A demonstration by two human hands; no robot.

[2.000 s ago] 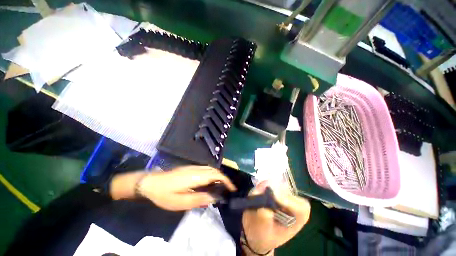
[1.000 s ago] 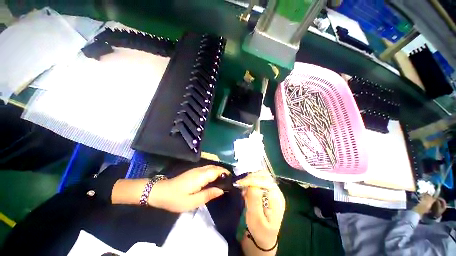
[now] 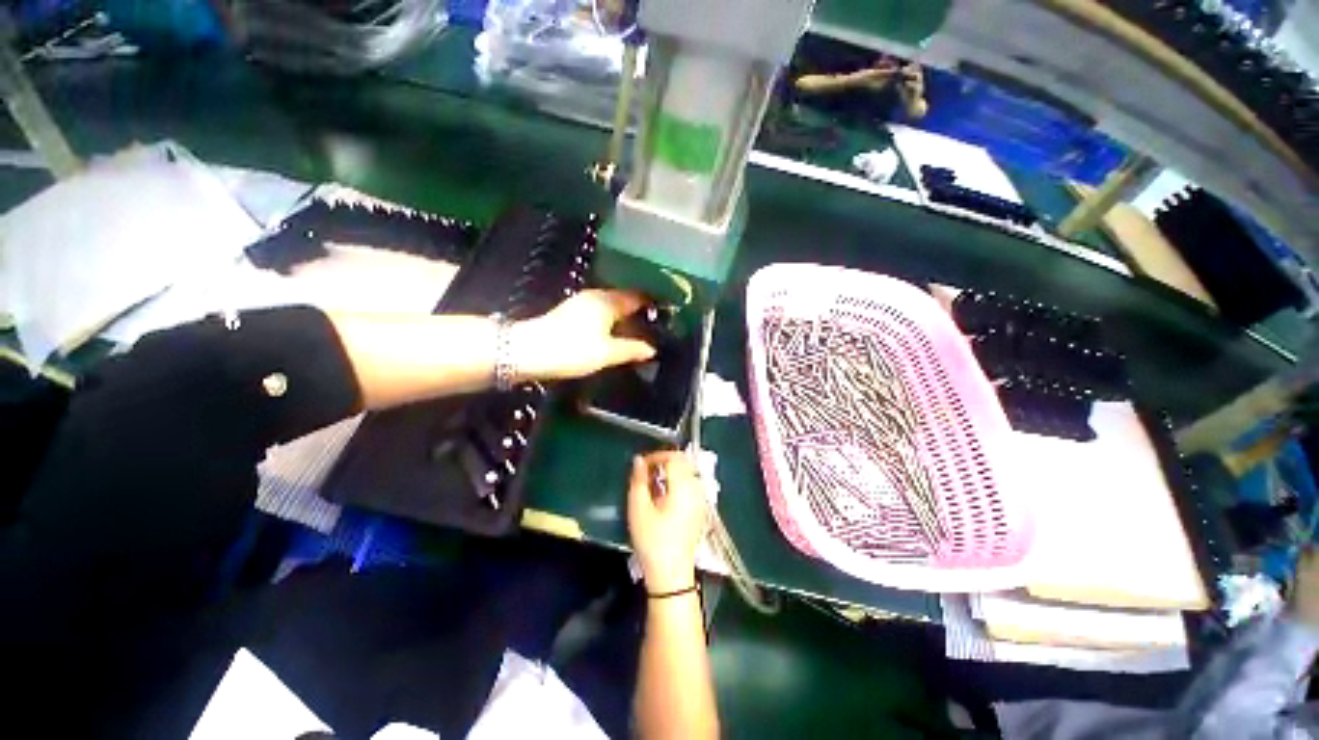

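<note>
My left hand (image 3: 579, 340) reaches over the press fixture (image 3: 637, 418), below the press head. Its fingers are closed on a small black part (image 3: 654, 315) with a bright dot at its end. How the part sits in the fixture is hidden by the fingers. My right hand (image 3: 668, 521) is curled at the bench's front edge, with small silvery ends of metal pins (image 3: 660, 480) between its fingers. The black tray (image 3: 420, 463) lies left of the fixture with a slanted row of black parts, partly covered by my left forearm.
The bench press (image 3: 683, 159) stands behind the fixture. A pink basket (image 3: 998, 492) of loose metal pins is right of it. White sheets (image 3: 116, 253) lie at far left. Rows of black parts (image 3: 1034, 347) stand on white layers at right. A hand (image 3: 868, 87) shows beyond the bench.
My left hand has moved from the lap area up and forward to the press fixture with the black part. My right hand has separated from it and stays near the bench edge. The view has shifted.
</note>
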